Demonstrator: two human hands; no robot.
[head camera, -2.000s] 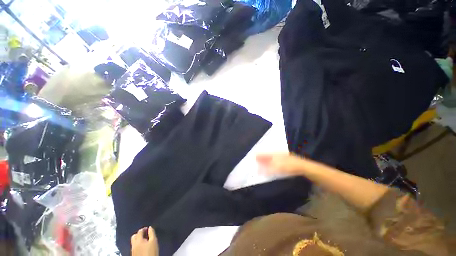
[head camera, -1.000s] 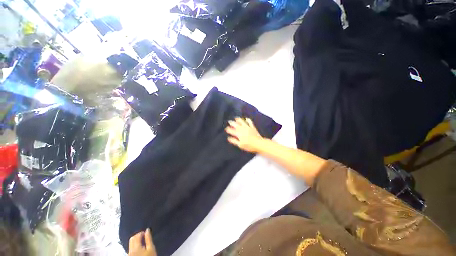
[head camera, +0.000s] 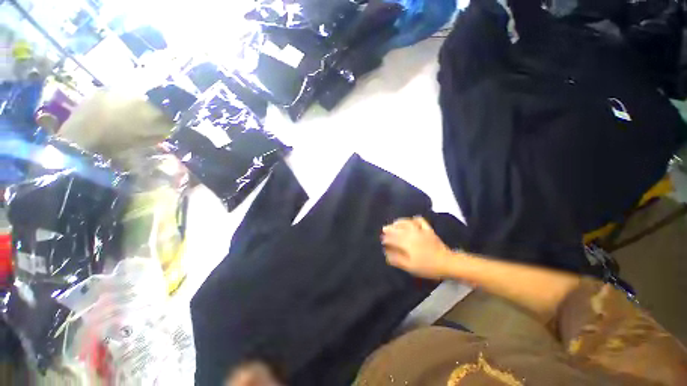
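Observation:
Black trousers (head camera: 316, 279) lie spread on the white table (head camera: 377, 113), with a V-shaped gap between two parts at their far edge. My right hand (head camera: 414, 246) is on their right part, with its fingers curled in on the cloth. My left hand (head camera: 254, 374) is blurred and cut off by the bottom edge of the picture, over the near end of the trousers. Its fingers cannot be made out.
A large black garment pile (head camera: 542, 143) with a white tag is at right. Packed garments (head camera: 226, 147) in shiny plastic lie at the far left. Empty polybags (head camera: 135, 324) are at left beside yellow-edged plastic (head camera: 175, 256). A blue plastic bag (head camera: 422, 22) is at the far end.
The right part of the trousers has shifted right, and a separate part now shows at far left. My right hand has moved right and nearer, its fingers now curled. My left hand has moved slightly right and lower.

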